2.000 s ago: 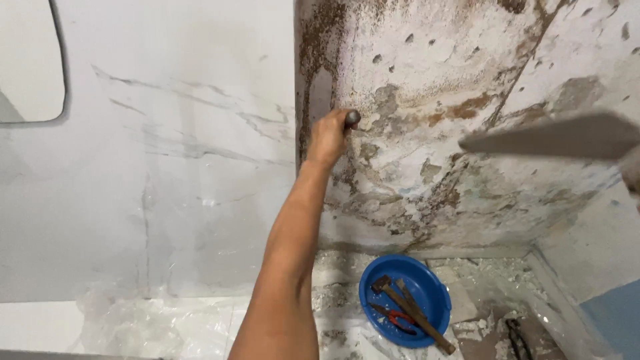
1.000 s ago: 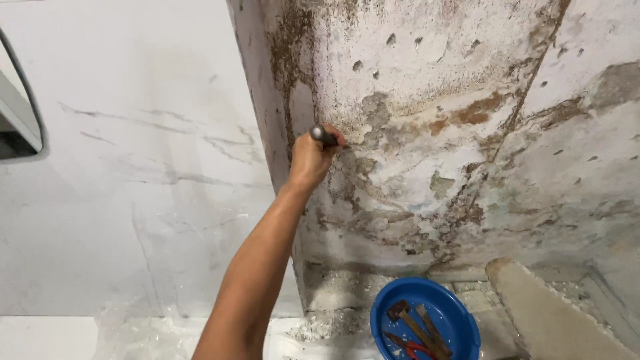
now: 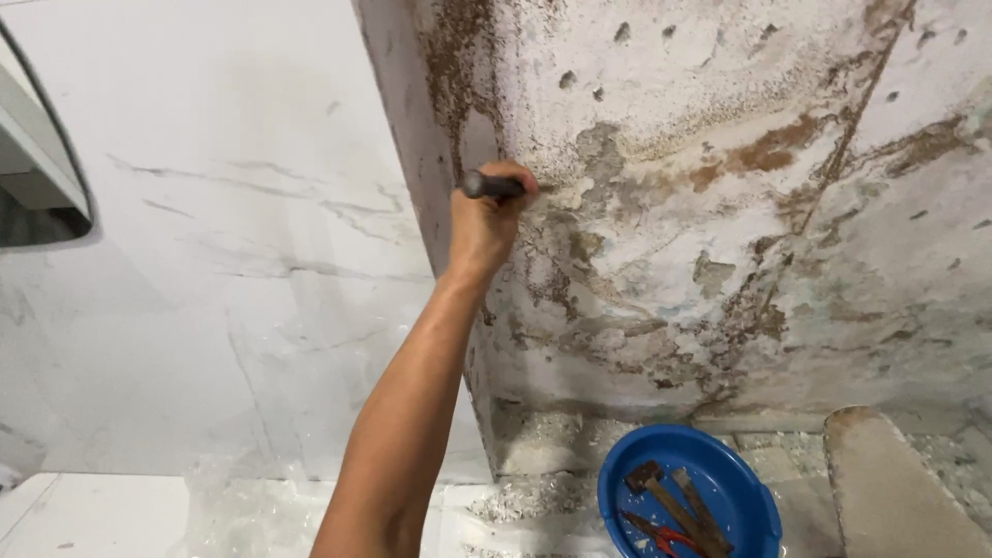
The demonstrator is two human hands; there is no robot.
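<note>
My left hand (image 3: pixel 490 217) reaches up to the stained, peeling wall near its inner corner. It is closed around a dark, round-ended metal rod tool (image 3: pixel 492 186), like a chisel; the rod's near end faces the camera, and its contact with the wall is hard to make out. My right hand is out of view. At the lower right, a pale, tapered object with a rounded end (image 3: pixel 880 473) stands large in the foreground; its other end is cut off, and I cannot tell what it is or what holds it.
Below the wall, a blue plastic basin (image 3: pixel 767 504) holds a hammer (image 3: pixel 670 500), another wooden-handled tool (image 3: pixel 697 504) and red-handled pliers (image 3: pixel 666 536). Debris (image 3: pixel 535 496) and clear plastic sheeting (image 3: pixel 248 504) lie along the bottom. Marble-patterned panelling (image 3: pixel 232 310) and a dark-rimmed mirror (image 3: pixel 46 155) are on the left.
The pale tapered object has moved from beside the upper wall down to the lower right. My left hand stays near the wall corner, still gripping the rod tool.
</note>
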